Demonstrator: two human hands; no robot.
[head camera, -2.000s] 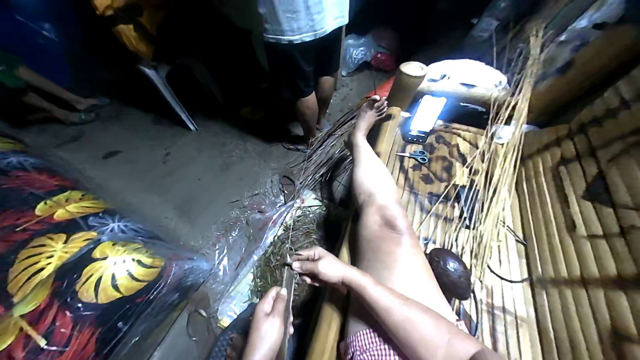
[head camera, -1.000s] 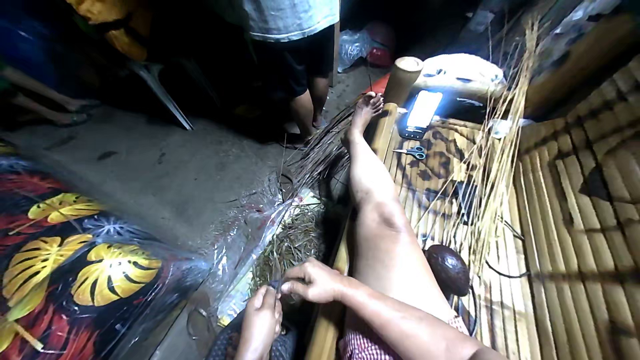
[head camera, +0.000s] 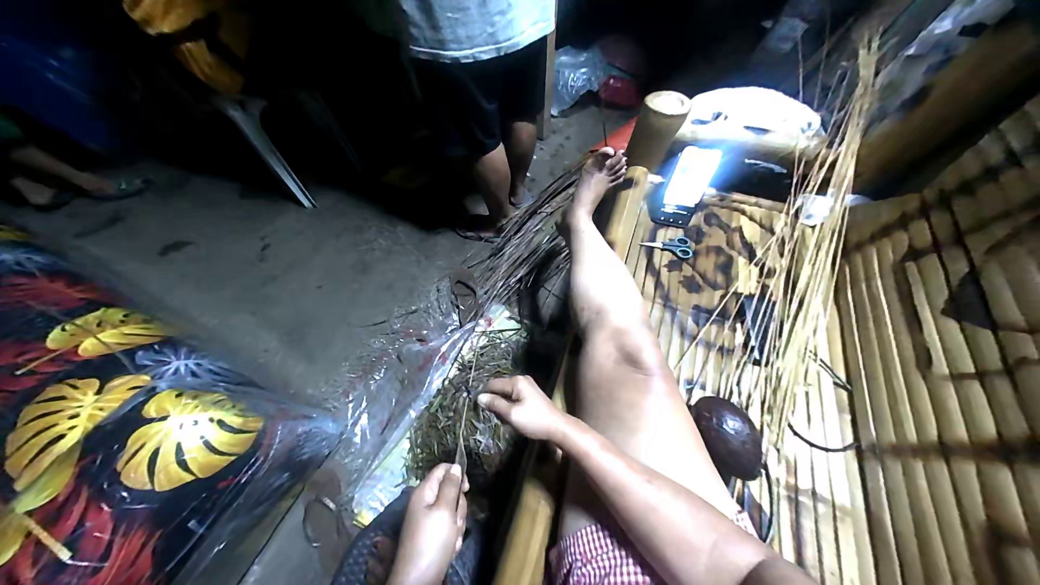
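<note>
My left hand (head camera: 432, 520), at the bottom middle, pinches the lower end of a thin plant strip (head camera: 463, 426). Up and to the right of it, my right hand (head camera: 520, 406) has its thumb and forefinger together at the strip, with a small dark thing, too small to name, at the fingertips. Beneath the hands is a heap of green-brown plant shavings (head camera: 439, 443) beside clear plastic sheeting (head camera: 370, 422). A bundle of dark thin strips (head camera: 528, 236) lies beyond the heap, near my foot.
On the bamboo bench (head camera: 886, 325) are scissors (head camera: 673, 247), a lit lamp (head camera: 691, 183), a dark rounded object (head camera: 727, 437) and long pale strips (head camera: 829, 244). My outstretched leg rests there. A leaf-patterned cover (head camera: 187, 439) is at left. Another person (head camera: 487, 89) stands ahead.
One second ago my hands were close together; now they are apart, with the strip stretched between them. The standing person's position looks much the same as then.
</note>
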